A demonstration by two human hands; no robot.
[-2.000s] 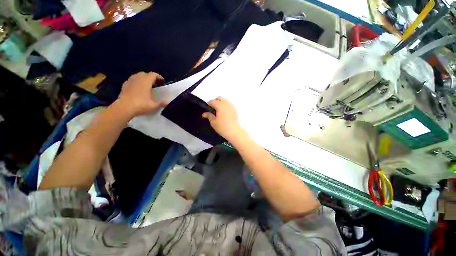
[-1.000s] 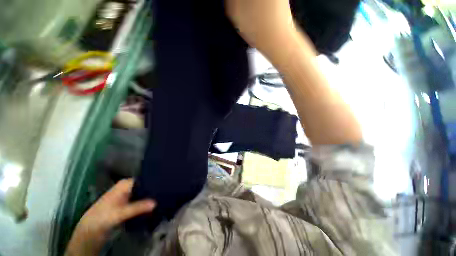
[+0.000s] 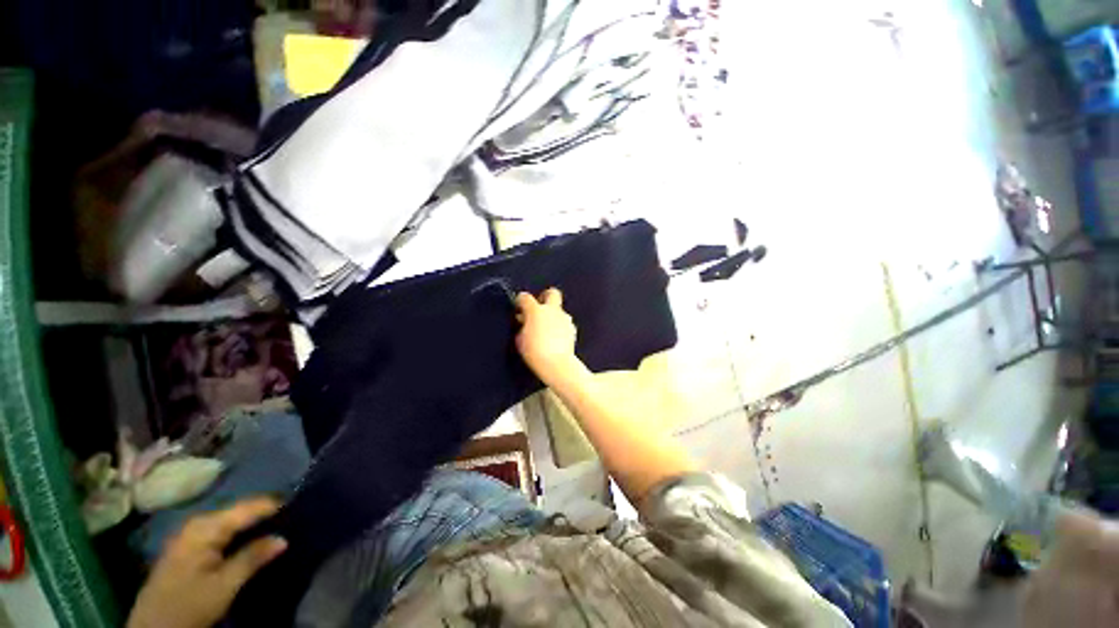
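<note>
A long dark navy-black fabric panel (image 3: 405,380) lies across my lap and over a flat pile of dark cut pieces (image 3: 620,288); where one ends and the other begins is hard to tell. My right hand (image 3: 546,334) pinches dark cloth on top of the pile. My left hand (image 3: 215,558), slightly blurred at the lower left, grips the panel's near end between thumb and fingers. A stack of white pieces with dark edges (image 3: 368,147) lies just beyond the dark cloth.
The green ruler-marked table edge (image 3: 43,368) runs down the left, with a red scissors handle (image 3: 10,542) cut off there. A blue plastic basket (image 3: 828,558) stands at lower right. Small dark scraps (image 3: 724,260) lie right of the pile.
The view has swung right, away from the sewing machine. My right hand has come down onto the dark pile from the top of the view. My left hand stays on the dark panel.
</note>
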